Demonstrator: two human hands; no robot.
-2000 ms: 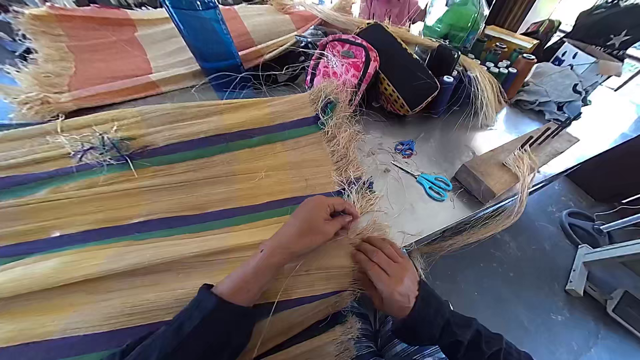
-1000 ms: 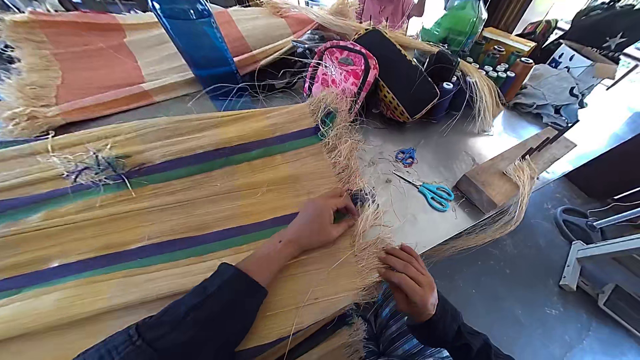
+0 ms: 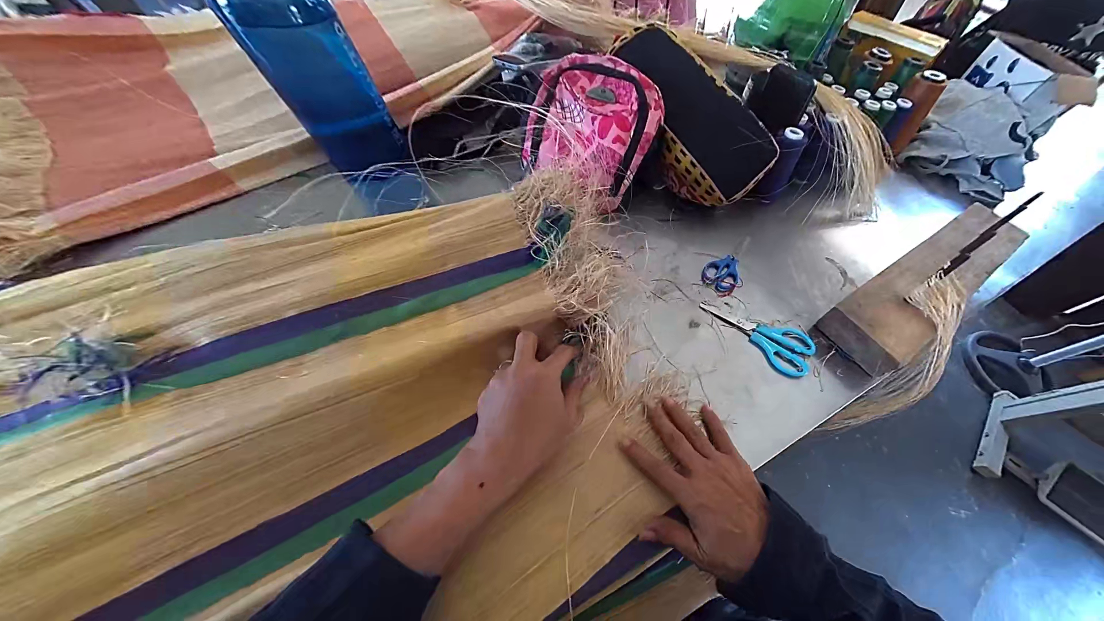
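A yellow woven fibre cloth (image 3: 362, 379) with purple and green stripes covers the left and middle of the table, its frayed fringe (image 3: 595, 285) along the right edge. My left hand (image 3: 528, 405) rests on the cloth beside the fringe, fingers bent at the end of a stripe; what lies under the fingertips is hidden. Lower right, my right hand (image 3: 703, 492) lies on the fringed edge with its fingers spread. Light-blue-handled scissors (image 3: 780, 347) and small dark-blue scissors (image 3: 722, 274) lie on the metal table right of the fringe. A tangle of cut threads (image 3: 82, 362) sits on the cloth.
Behind are a blue plastic bottle (image 3: 319, 86), a pink bag (image 3: 595, 121), a black case (image 3: 699, 112) and thread spools (image 3: 918, 108). A wooden block (image 3: 914, 293) with metal prongs holds loose fibres near the table's right edge. An orange-striped cloth (image 3: 112, 121) lies at back left.
My right hand, raised off the fringe a second ago with curled fingers, now lies spread on the cloth's edge. Two seconds ago both hands were close together at the fringe.
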